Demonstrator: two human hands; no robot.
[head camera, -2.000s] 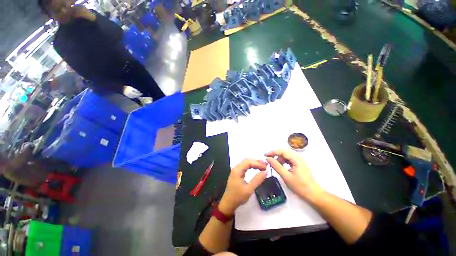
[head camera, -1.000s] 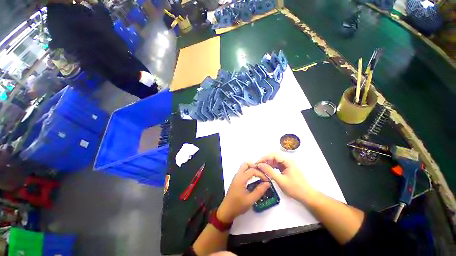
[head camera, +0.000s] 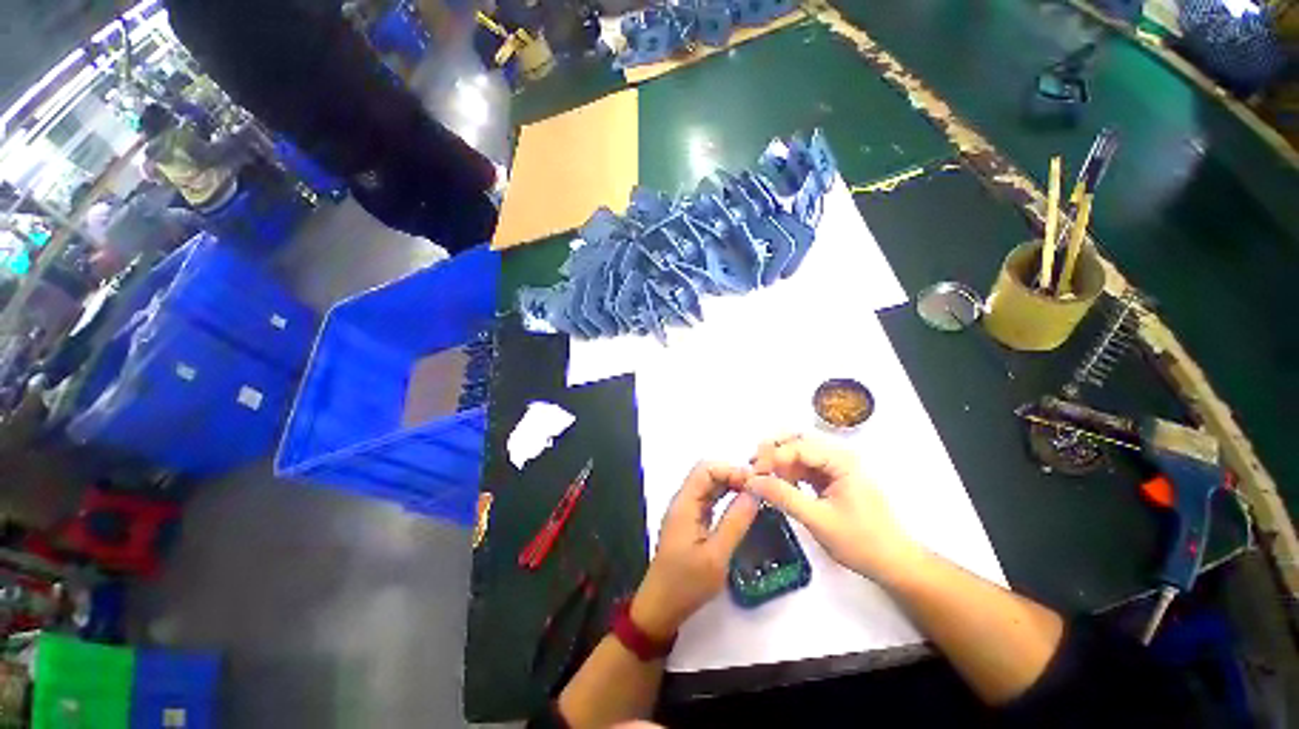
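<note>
My left hand (head camera: 698, 538) and my right hand (head camera: 829, 501) meet at the fingertips above the white paper (head camera: 912, 534). Something tiny is pinched between the fingertips; it is too small to tell what. Just below them the dark housing (head camera: 771, 561) lies on the paper, open side up, with a green circuit board edge at its near end. Its far end is partly hidden by my hands. The small round parts dish (head camera: 843, 405) with copper-coloured bits stands just beyond my right hand.
Blue-grey plates (head camera: 684, 257) are piled beyond. At left lie a tissue (head camera: 539, 433), red-handled cutters (head camera: 557, 518) and dark pliers (head camera: 564, 618). At right are a brush pot (head camera: 1044, 295), waste tin (head camera: 1066, 444) and soldering gun (head camera: 1185, 499). A person (head camera: 342, 107) stands beyond a blue crate (head camera: 378, 378).
The view has shifted slightly. My left fingers have moved off the housing, showing more of it, and my fingertips stay together. The person has come nearer the bench.
</note>
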